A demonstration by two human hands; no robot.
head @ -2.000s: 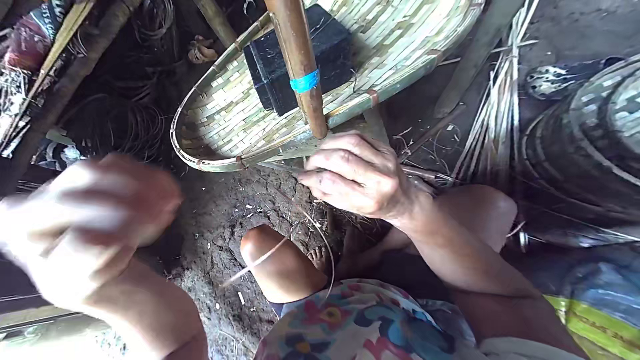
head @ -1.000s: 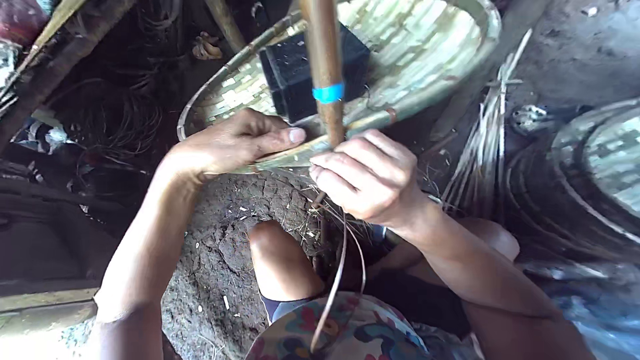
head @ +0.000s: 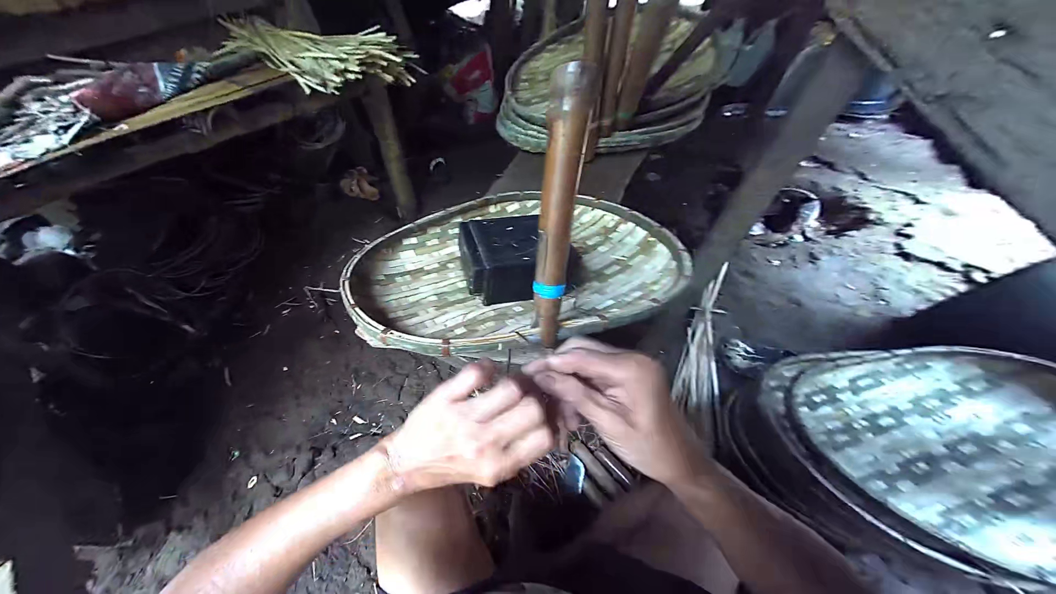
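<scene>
A round woven bamboo tray [head: 627,272] lies in front of me, its rim bound at intervals. On it rests a black block-shaped object [head: 511,256], partly behind an upright brown pole [head: 559,198] with a blue band. The pole's lower end is at the near rim. My left hand [head: 474,429] is curled just below that rim, with a thin dark strand end showing above its fingers. My right hand [head: 615,396] is beside it, thumb and fingers pinched close to the left fingertips. What lies between the fingers is too small to tell.
At right lies a stack of woven trays [head: 932,429], with a bundle of thin strips [head: 700,363] beside it. More trays [head: 610,136] are stacked behind, under several poles. A wooden bench [head: 206,107] at upper left bears cut bamboo strips [head: 318,58]. A slanting post [head: 767,173] stands right of centre.
My left hand has left the tray's rim and come close to my right hand below it. Two seconds ago it was blurred at the far left. The view has tilted up.
</scene>
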